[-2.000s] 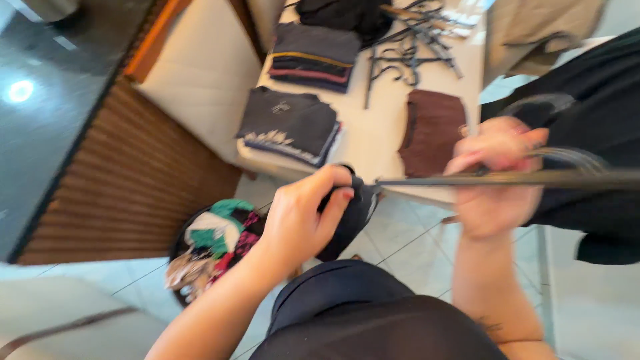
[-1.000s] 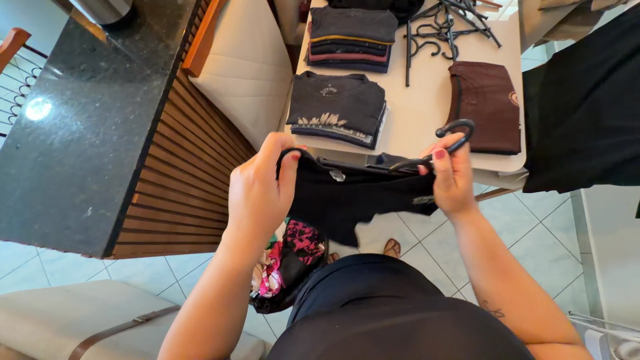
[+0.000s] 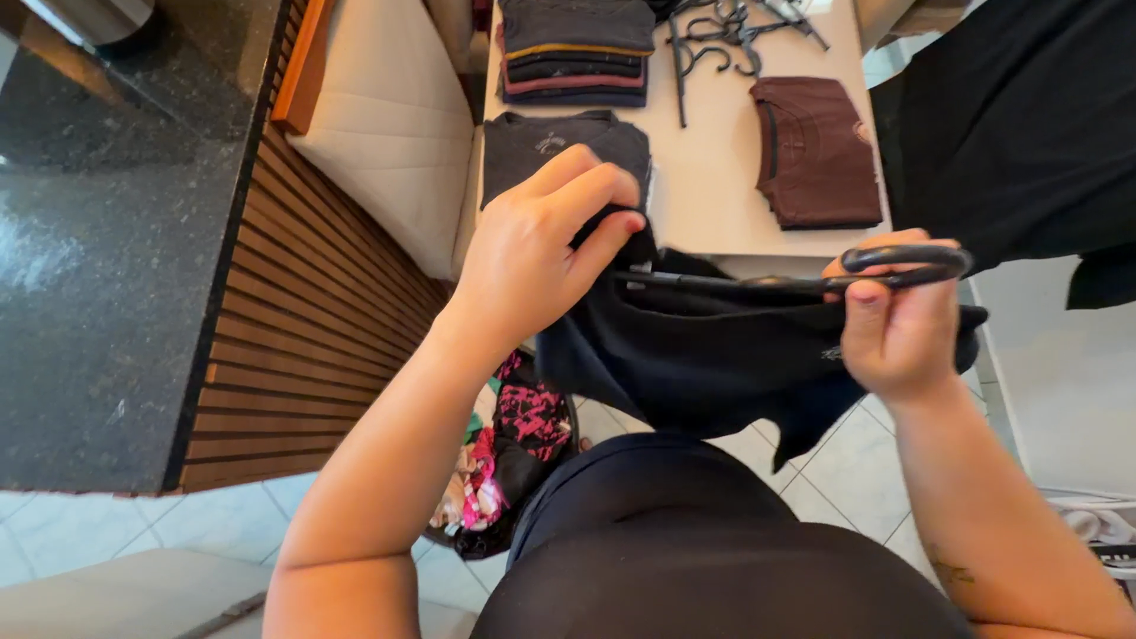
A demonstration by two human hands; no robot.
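A black garment point(image 3: 683, 355) hangs in front of me. My left hand point(image 3: 555, 231) pinches its dark cloth between thumb and fingers, just in front of a folded dark grey shirt point(image 3: 577, 133). Near the hook, my right hand point(image 3: 905, 319) grips a black plastic hanger point(image 3: 781, 284), whose arm lies along the upper edge of the garment; the far end of the hanger is partly hidden by the cloth. Beyond my right hand lies a folded maroon shirt point(image 3: 821, 151) on the white table point(image 3: 710, 195).
Stacked folded clothes point(image 3: 577, 53) and several black hangers point(image 3: 728, 40) are at the back of the table. A basket of mixed clothes point(image 3: 532, 426) stands on the tiled floor. At left are a dark stone counter point(image 3: 106, 248) and a cream chair point(image 3: 390, 133); black cloth point(image 3: 1012, 133) hangs at right.
The black garment, held stretched between both hands one second ago, now hangs lower with the hanger along its top. The right hand stays on the hanger near its hook. The view has shifted.
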